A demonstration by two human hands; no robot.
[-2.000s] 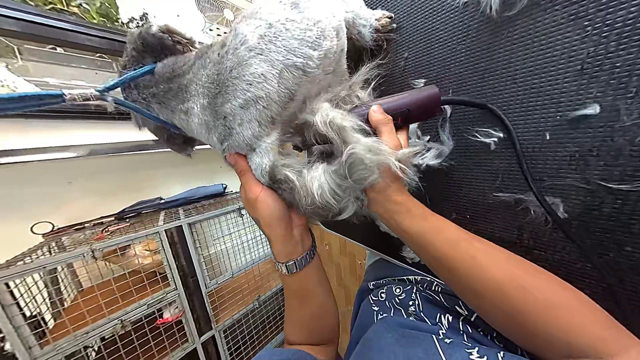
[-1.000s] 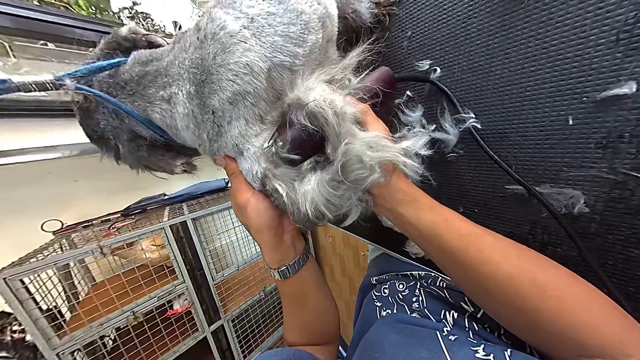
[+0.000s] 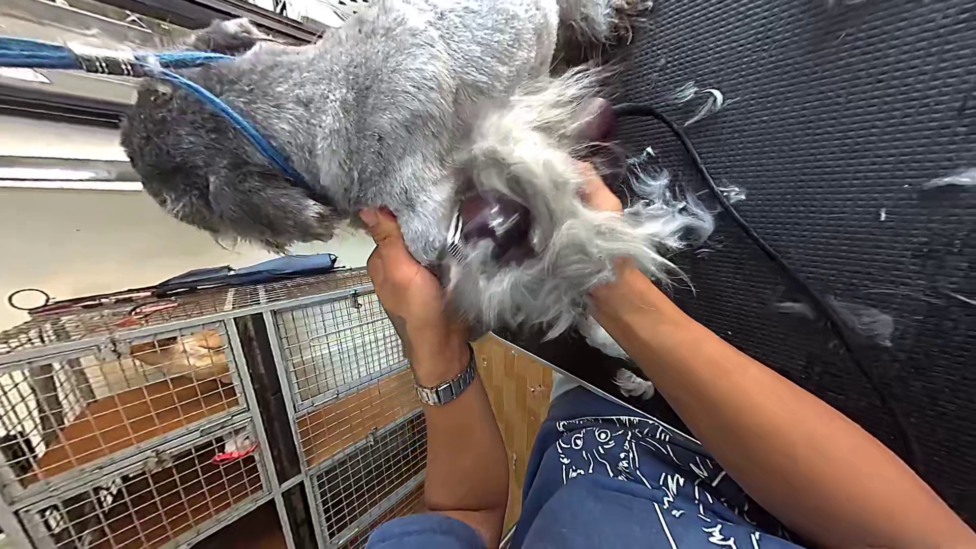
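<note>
A grey dog (image 3: 366, 107) with a close-clipped body stands on a black textured table mat, a blue cord loop (image 3: 236, 118) around its neck. My left hand (image 3: 408, 286), with a metal watch at the wrist, grips the dog at the lower chest or upper front leg, thumb against the coat. My right hand (image 3: 602, 191) is partly buried in long pale fur and holds a dark purple electric clipper (image 3: 499, 225). The clipper's striped blade edge lies against the fur near my left hand. Loose fur (image 3: 564, 290) covers much of the clipper and the right fingers.
The clipper's black cord (image 3: 732, 206) curves across the mat (image 3: 831, 152) on the right, among loose tufts. Wire cages (image 3: 267, 313) stand at the lower left, with an animal partly visible inside one. A folded blue umbrella (image 3: 282, 267) lies on top of them.
The clipper has turned from lying plainly visible on the fur's right side to being mostly wrapped in fur. Its blade edge now shows near my left hand, which still holds the dog.
</note>
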